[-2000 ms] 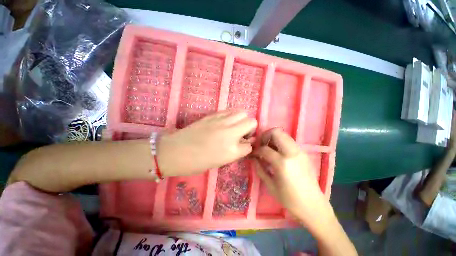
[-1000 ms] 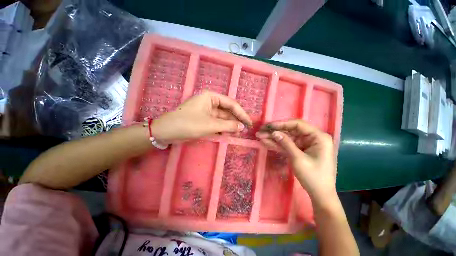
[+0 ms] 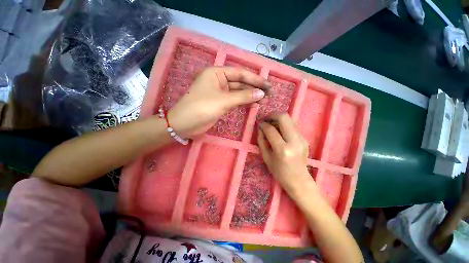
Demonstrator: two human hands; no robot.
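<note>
The pink foam tray [image 3: 234, 146] has two rows of pockets. Small shiny parts lie in rows in the three left far pockets. Dark loose metal parts [image 3: 251, 203] heap in the middle near pocket, with smaller clusters in the two pockets left of it. My left hand [image 3: 208, 100], with a bracelet at the wrist, is above the far pockets, thumb and fingers pinched on small dark parts. My right hand [image 3: 284, 149] points its fingertips down at the third far pocket, closed on something small and dark. The fingers hide its shape.
A clear plastic bag [image 3: 97, 61] with a dark mass lies left of the tray, by a printed paper. Behind are a white rail [image 3: 360, 74], a thin ring [image 3: 263, 49] and a grey post [image 3: 334, 25]. White boxes [image 3: 446, 126] stand right; a person's arm shows at the right edge.
The tray now appears further right and more tilted in the view. My hands have moved apart; my left hand is raised over the far pockets and my right fingertips point down into the third one.
</note>
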